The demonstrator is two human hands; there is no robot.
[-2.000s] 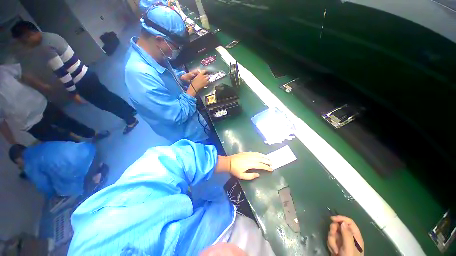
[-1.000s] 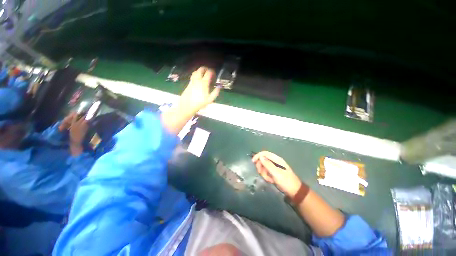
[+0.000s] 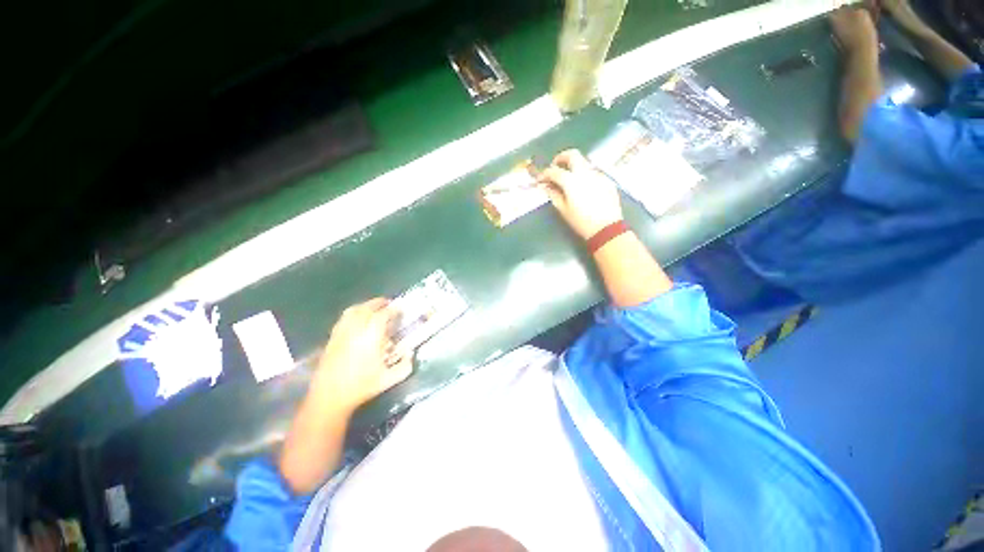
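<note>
An open phone body (image 3: 437, 307), silver-white with exposed parts, lies tilted on the dark-green mat. My left hand (image 3: 361, 350) grips its left end, hiding that end. My right hand (image 3: 583, 194), with a red-brown band at the wrist, is at the right edge of a white stack of flex cables (image 3: 513, 196) with orange-brown ends. Its fingers are bent together over the stack's edge. A small dark mark shows at the fingertips, but whether they hold a stick or a cable cannot be told.
White strips (image 3: 183, 350) lie on a blue card at left, beside a white pad (image 3: 264, 345). Bagged flex cables (image 3: 653, 173) and a crumpled bag (image 3: 718, 119) lie right of the stack. Beyond the white rail (image 3: 324, 232), a phone unit (image 3: 480, 72) sits on the belt. Another worker's arms (image 3: 863, 81) are at right.
The view has swung right. My left hand has come back from the belt and now has a phone body on the mat. My right hand has moved right from the mat to the flex cable stack.
</note>
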